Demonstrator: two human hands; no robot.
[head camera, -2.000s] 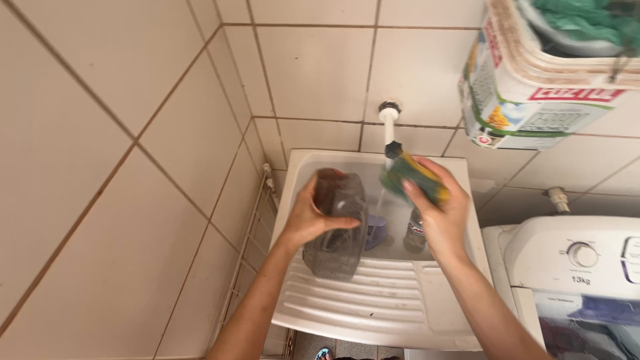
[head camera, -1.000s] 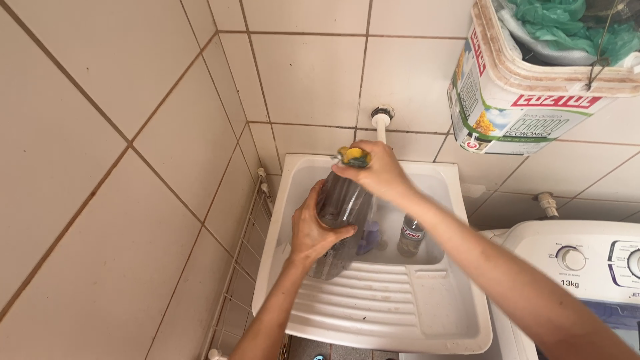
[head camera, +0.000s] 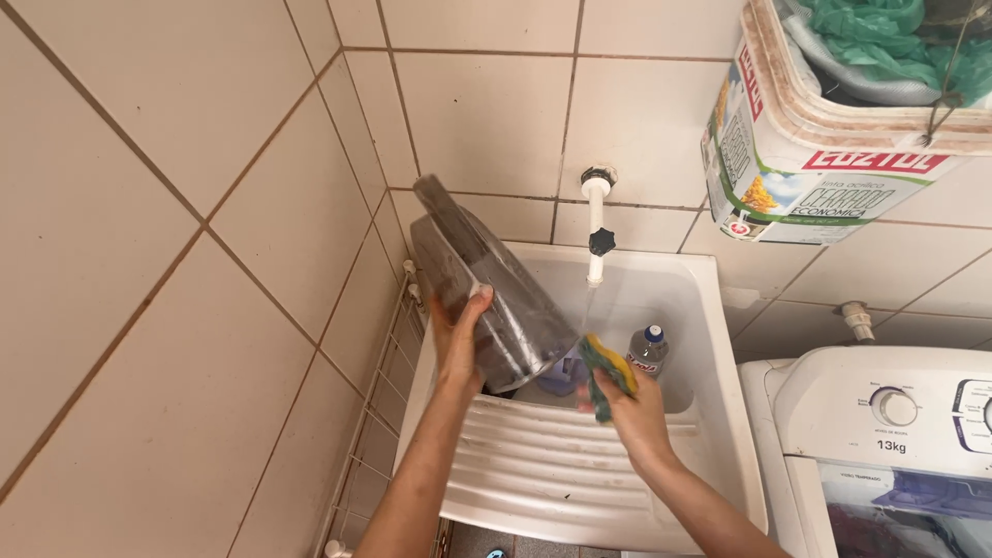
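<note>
My left hand (head camera: 463, 333) grips a translucent grey plastic container (head camera: 508, 310), tilted over the left side of the white laundry sink (head camera: 701, 310). A yellow and green scouring sponge (head camera: 608, 372) is held in my right hand (head camera: 632, 407), just right of the container's lower end. Thin water falls from the white wall tap (head camera: 595, 267), which has a black knob. A clear bottle with a blue and white cap (head camera: 648, 349) stands in the basin. Near it lies a purple plastic item (head camera: 564, 375), partly hidden by the container.
The sink's ribbed washboard (head camera: 542, 473) slopes towards me. A white wire rack (head camera: 372, 418) runs along the left wall. At the right stands a washing machine (head camera: 821, 395). A paint bucket (head camera: 806, 178) holding green plastic bags hangs above, upper right.
The container has tipped, its lower end now pointing right. My right hand with the sponge has come away from the container's top and moved down to the right.
</note>
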